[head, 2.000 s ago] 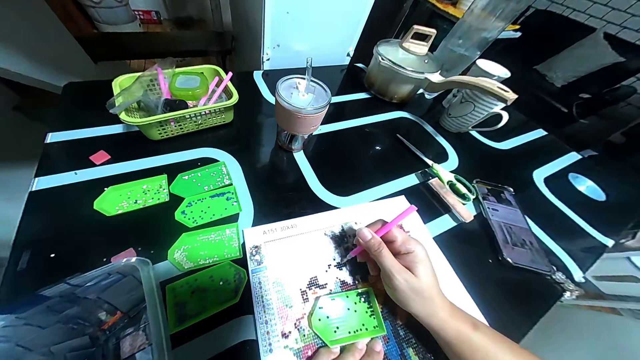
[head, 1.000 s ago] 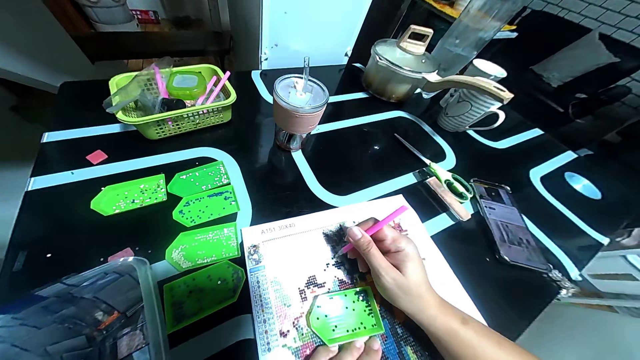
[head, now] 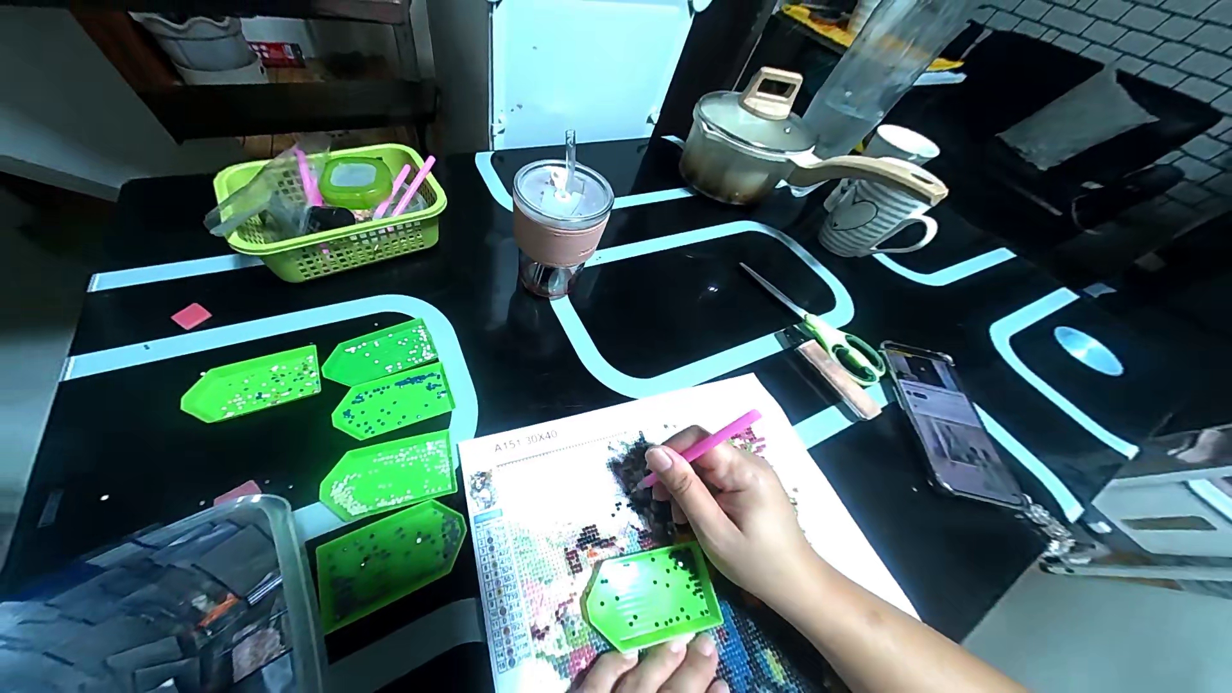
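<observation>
My right hand (head: 736,500) grips a pink diamond-painting pen (head: 707,445), its tip down at the dark patch of a partly covered diamond-painting canvas (head: 568,462). Below it, my left hand (head: 659,669) touches the lower edge of a green plastic tray (head: 650,597) that lies on the canvas with dark drills scattered in it; the fingertips rest at its rim and the rest of the hand is out of frame. Left of the canvas lie several more green trays, among them one with white drills (head: 390,472) and one with dark drills (head: 390,558).
A clear plastic box (head: 298,587) of packets stands front left. Behind are a green basket (head: 351,250) with pens, a lidded tumbler (head: 561,226), a saucepan (head: 741,144) and a striped mug (head: 871,217). Scissors (head: 818,327) and a smartphone (head: 948,423) lie right of the canvas.
The right hand stays at the dark patch with the pen, and the pen tip has shifted slightly down. The left hand and the tray have not plainly moved.
</observation>
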